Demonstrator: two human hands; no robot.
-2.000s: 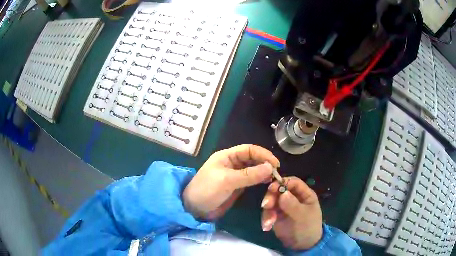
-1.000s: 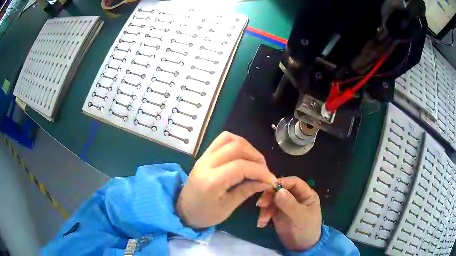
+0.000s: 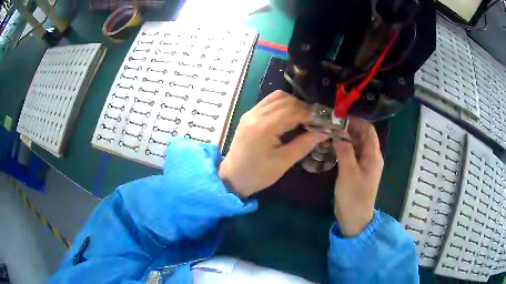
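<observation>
The black test fixture [image 3: 355, 61] stands in front of me, with a silvery contact block [image 3: 320, 115] where red leads end. Below it is the round silver nest [image 3: 320, 160], partly covered by my fingers. My left hand [image 3: 269, 144] reaches in from the left, thumb and fingertips pinched at the gap between block and nest. My right hand [image 3: 359, 166] is at the right side of the same gap. Both hold a small thin part [image 3: 328, 133] between their fingertips; its details are blurred and mostly hidden.
A stack of pale slotted trays [image 3: 172, 91] lies left of the fixture, with another stack [image 3: 58, 94] further left. More slotted trays [image 3: 435, 183] lie on the right. A yellow tape roll [image 3: 122, 23] is at the back left, near red and blue bench tape [image 3: 272, 46].
Both hands have moved up and forward from in front of the fixture to its nest, bringing the small part along. The view has shifted slightly.
</observation>
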